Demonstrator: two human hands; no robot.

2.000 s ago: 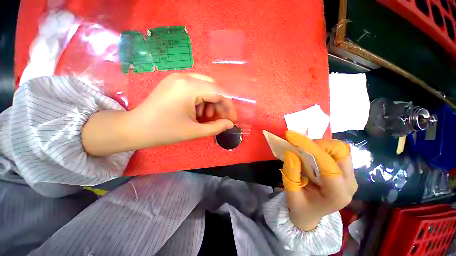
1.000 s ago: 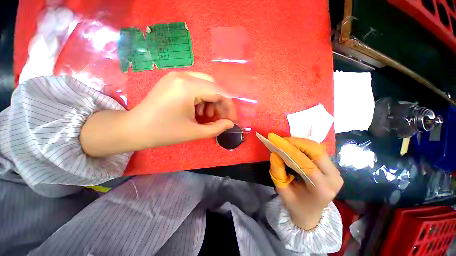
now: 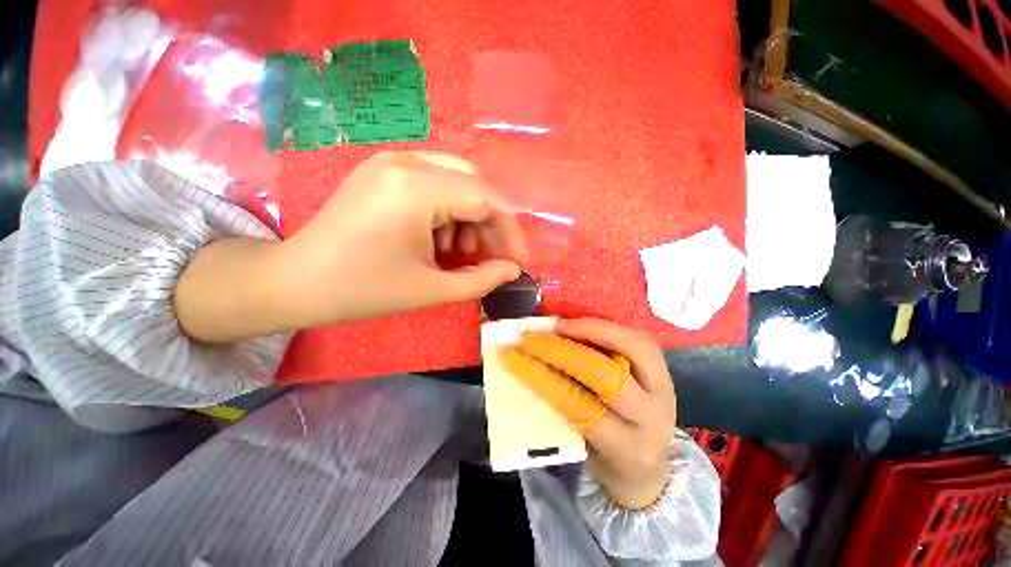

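A round dark part (image 3: 512,299) lies on the red work mat (image 3: 621,144) near its front edge. My left hand (image 3: 443,249) has its thumb and finger at the part's upper edge; whether they hold a clear film there I cannot tell. My right hand (image 3: 604,399), with orange finger cots, holds a cream plastic card (image 3: 530,410) flat, slot end towards me. The card's far edge is at the near side of the dark part and covers its lower rim.
A white cloth (image 3: 692,277) lies at the mat's right. Beyond are a folded white wipe (image 3: 789,222), a clear bottle (image 3: 892,261) and a blue bin (image 3: 976,327). A green piece (image 3: 349,96) and glossy film (image 3: 211,100) lie on the left. Red trays (image 3: 937,515) stand at lower right.
My right hand has moved left and turned the card from tilted on edge to flat, bringing it against the dark part. My left hand has stayed nearly still.
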